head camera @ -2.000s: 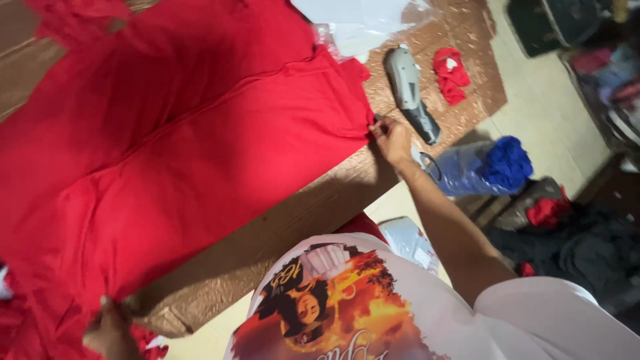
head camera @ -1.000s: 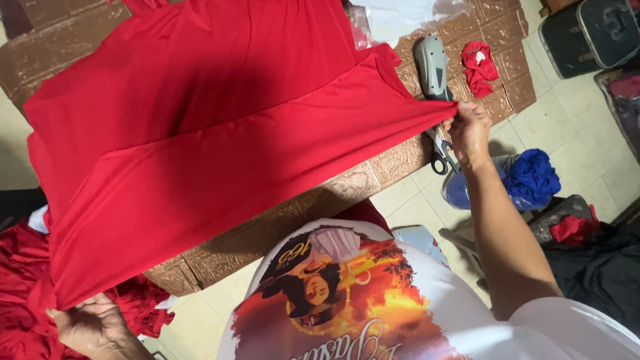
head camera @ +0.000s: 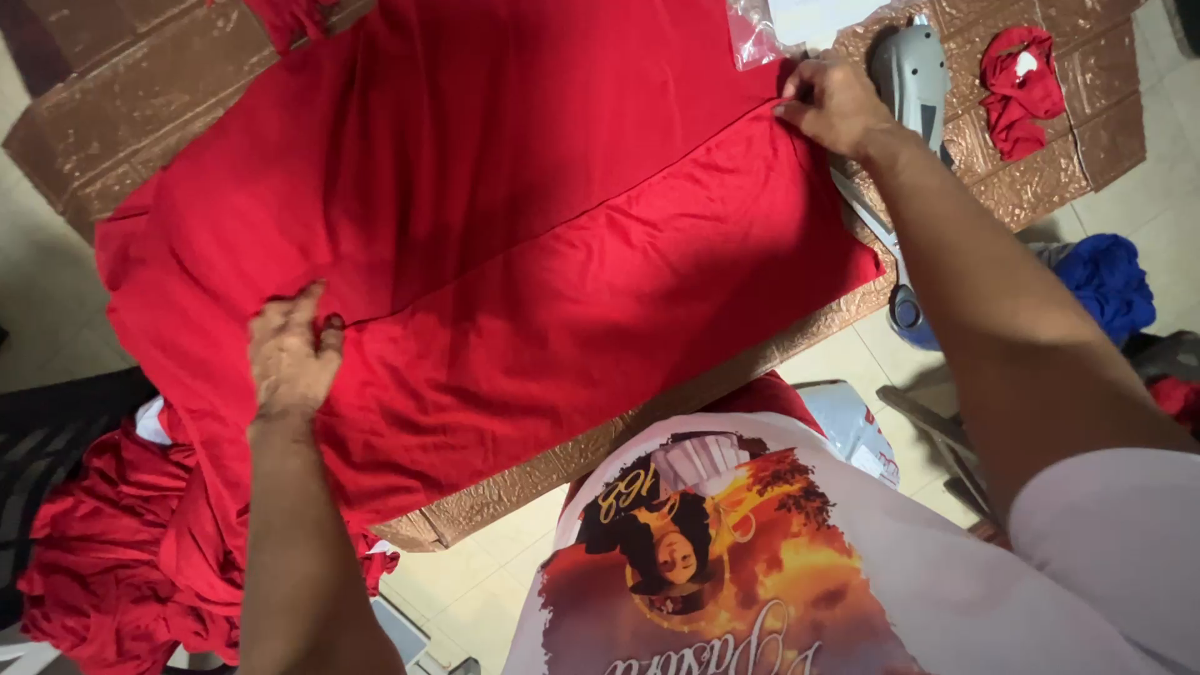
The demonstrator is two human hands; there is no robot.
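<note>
Red fabric [head camera: 562,244] lies spread over a table with a brown brick-patterned cover [head camera: 506,487], a seam or fold line running diagonally across it. At the upper right end of that line, my right hand [head camera: 834,103] pinches the fabric between thumb and fingers. My left hand [head camera: 295,352] rests on the fabric at the line's lower left end, fingers spread. Beside my right hand lies a grey handheld tool [head camera: 909,80], probably an electric cutter. Scissors [head camera: 881,234] lie partly under my right forearm, their handle past the table edge.
A red scrap [head camera: 1022,94] lies at the table's right. Clear plastic and white sheets [head camera: 816,19] are at the top. Blue cloth [head camera: 1106,286] stands beyond the right edge. Heaped red fabric [head camera: 112,553] sits on a dark chair [head camera: 56,450] at the lower left.
Both hands have moved away from the near table edge, farther onto the table. The fabric's near edge, stretched between my hands a second ago, now lies on the table.
</note>
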